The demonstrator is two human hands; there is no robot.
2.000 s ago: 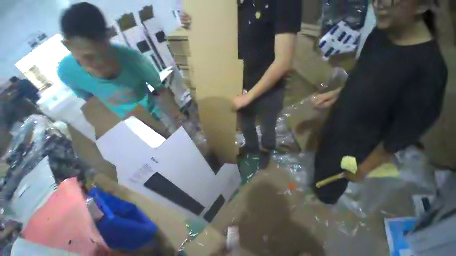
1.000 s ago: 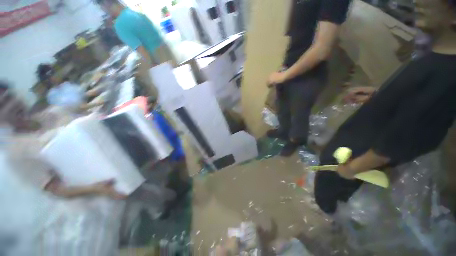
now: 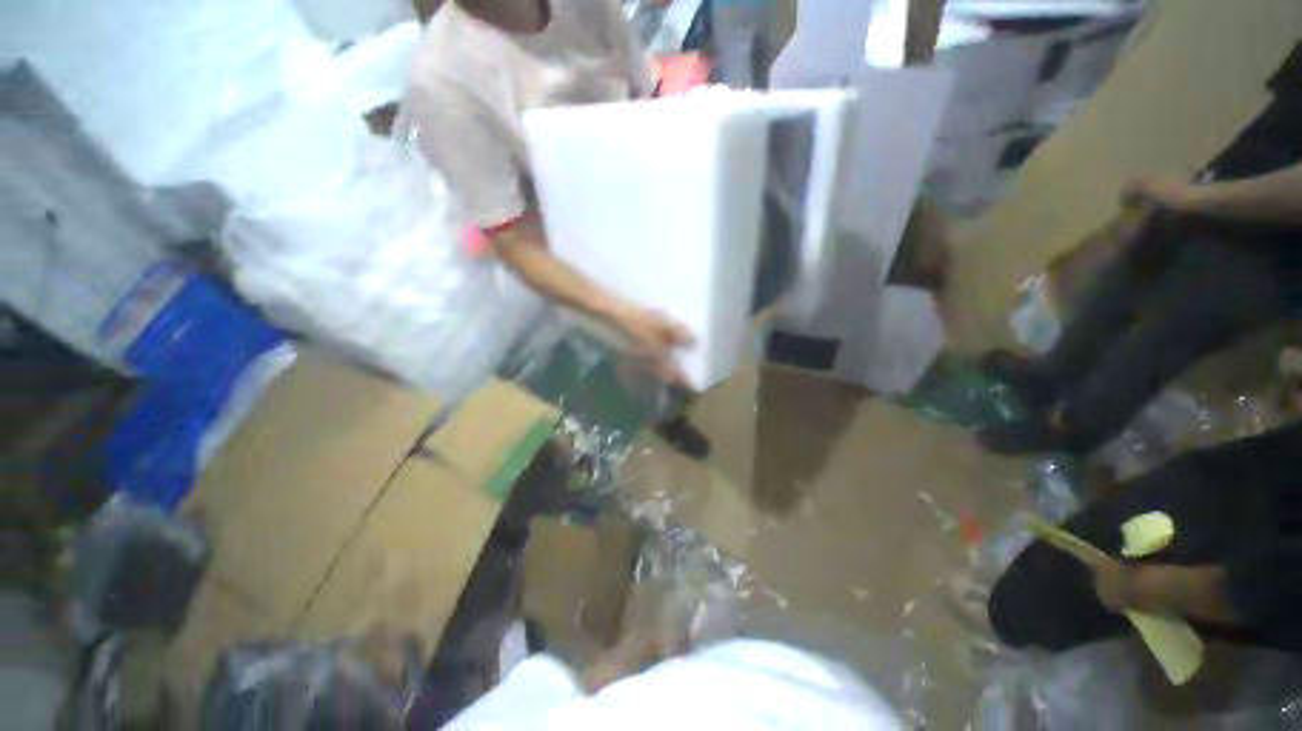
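A blurred skin-toned patch shows at the bottom centre, beside a white cloth-like shape (image 3: pixel 743 693). It may be one of my hands, but I cannot tell which or whether it holds anything. No other hand of mine can be made out. A person in front holds a large white foam block (image 3: pixel 628 214) with a dark body (image 3: pixel 780 214) between it and a second white piece. Behind it stands a white carton (image 3: pixel 907 336) with black printed pictures.
Brown cardboard (image 3: pixel 843 500) with shiny scraps covers the floor. Cardboard cartons (image 3: pixel 336 500) and a blue bin (image 3: pixel 193 350) are left, plastic wrap (image 3: pixel 371 271) behind. At right, one person holds a tall brown sheet (image 3: pixel 1114 157); another's hand holds yellow pieces (image 3: pixel 1168 643).
The view has swung left and down. The person with the foam-ended unit now stands near the centre in front of the white carton. The white shape has appeared at the bottom edge.
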